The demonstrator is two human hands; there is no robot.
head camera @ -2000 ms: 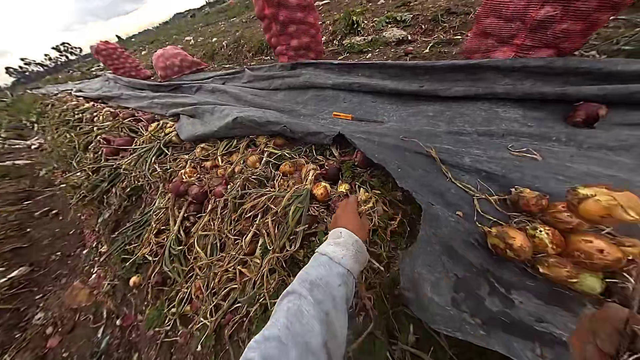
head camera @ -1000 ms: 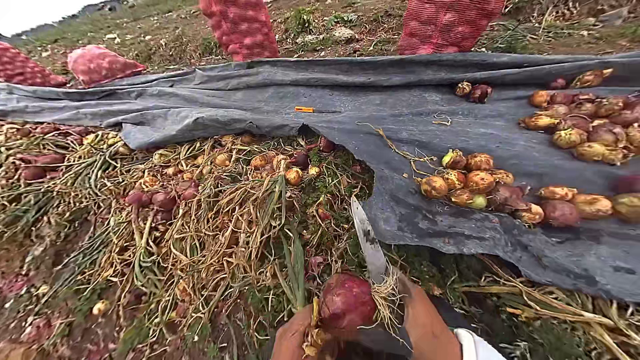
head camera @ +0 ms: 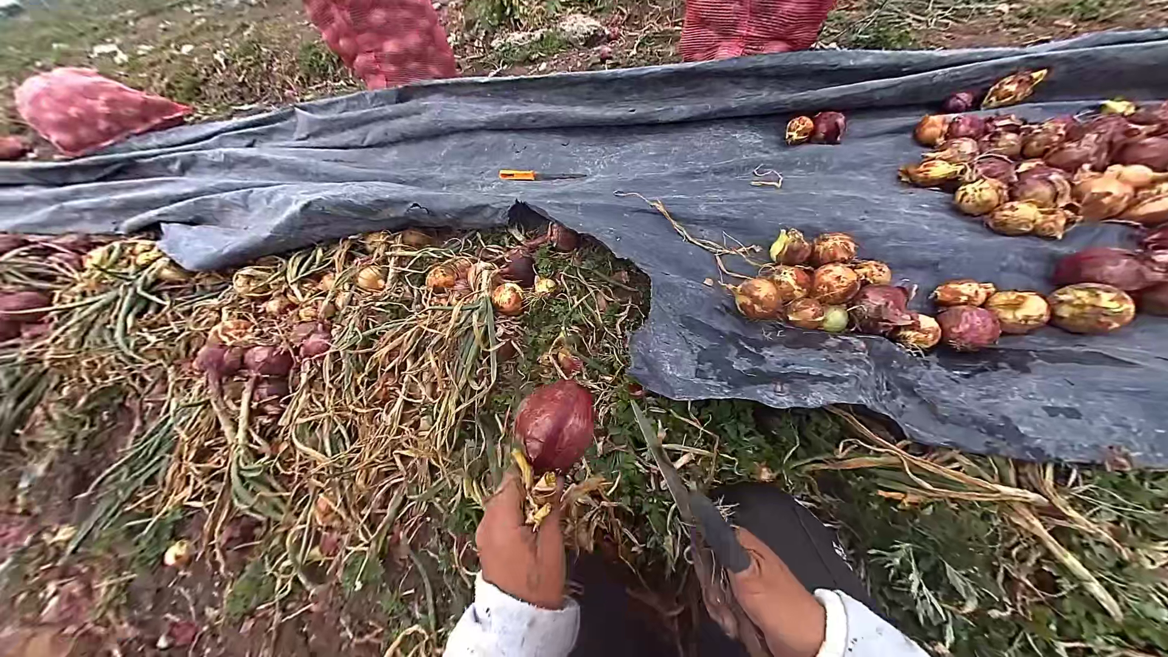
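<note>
My left hand (head camera: pixel 522 546) grips the dry, yellowish stem of a large red onion (head camera: pixel 555 426), whose bulb points away from me. To its right my right hand (head camera: pixel 769 593) is closed on the dark handle of a knife (head camera: pixel 677 484); the blade points up and left, apart from the onion. Beyond both hands lies a grey ground sheet (head camera: pixel 584 137) with a ragged near edge. Pulled onions with long dry tops (head camera: pixel 365 365) cover the ground at the left.
Trimmed yellow and red onions (head camera: pixel 835 283) lie in groups on the sheet's right half. An orange-handled knife (head camera: pixel 518 174) rests farther back on the sheet. Red mesh sacks of onions (head camera: pixel 96 109) stand and lie behind it. Green weeds (head camera: pixel 967 538) grow at the right.
The roots seen on the red onion a second ago no longer show at its far end. The onion and knife blade have moved apart. Earlier, one hand reached into the onion pile.
</note>
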